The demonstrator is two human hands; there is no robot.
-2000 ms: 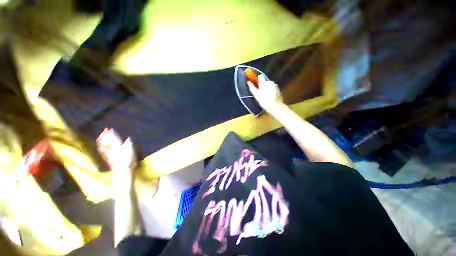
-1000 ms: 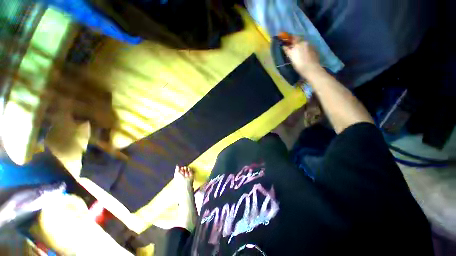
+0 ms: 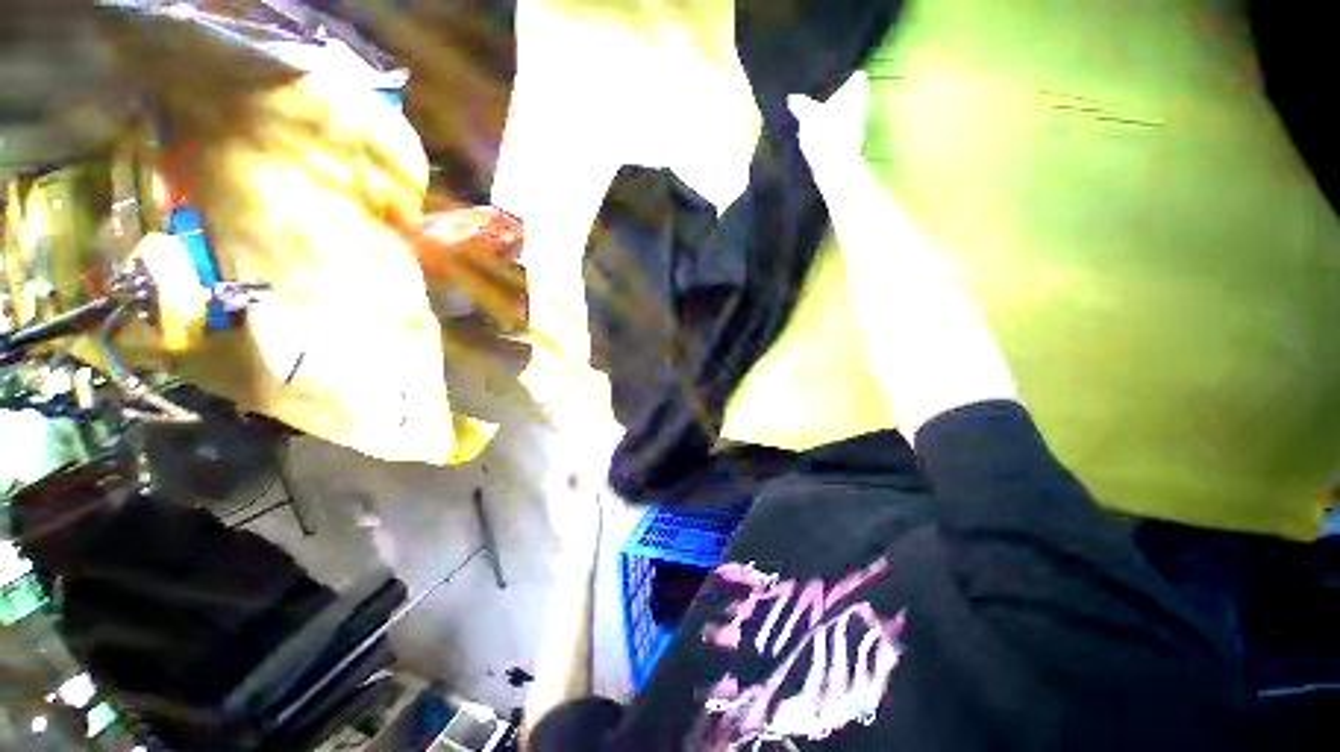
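The black trousers [image 3: 705, 301] lie bunched and folded at the near left end of the yellow pressing table cover [image 3: 1088, 294], partly hanging over its edge. My right hand [image 3: 833, 125] is at the right edge of the trousers, its fingertips against the dark cloth; whether it grips the cloth is unclear. My left hand [image 3: 575, 448] is washed out by glare, low beside the left side of the trousers; its fingers cannot be made out. The steam iron is not in view.
A blue plastic crate [image 3: 641, 588] stands below the table edge. A smaller yellow-covered board [image 3: 346, 294] is at the left, with a shiny red object [image 3: 473, 228] beside it. Dark cloth [image 3: 162, 588] lies in a pile at the lower left. A dark shape is at the upper right.
The view has swung left. The trousers, flat before, are now bunched at the left. My right hand has left the iron and is at the trousers.
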